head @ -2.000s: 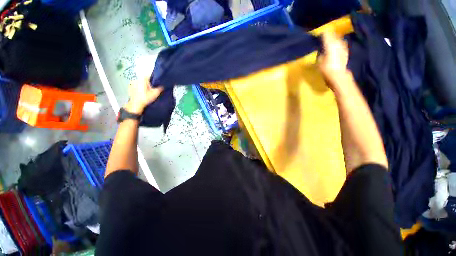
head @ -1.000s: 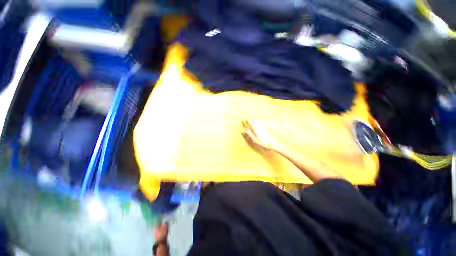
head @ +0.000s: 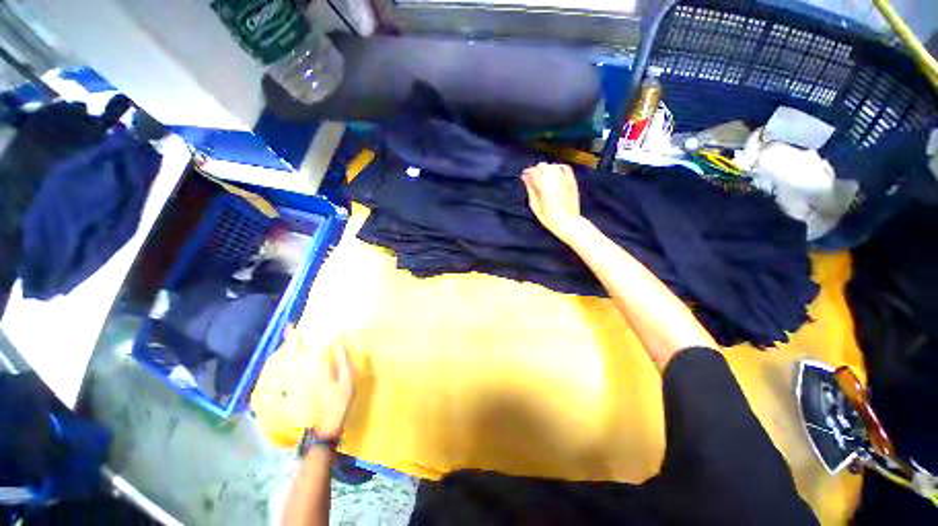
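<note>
A heap of dark navy garments lies along the far side of the yellow pressing table cover. My right hand is on the heap, its fingers curled at the navy cloth; whether it grips a piece is not clear. My left hand rests on the yellow cover near the left edge, fingers apart, holding nothing. The steam iron, with an orange-brown handle, sits at the right end of the table, away from both hands.
A blue crate with dark cloth stands left of the table. Behind the heap are a grey padded roll and a large dark blue basket. A bottle and white scraps lie at the back right. A clear bottle is at the upper left.
The view has turned to the far side of the table. My right hand has moved from the yellow cover to the navy heap. My left hand has come up onto the cover's left end.
</note>
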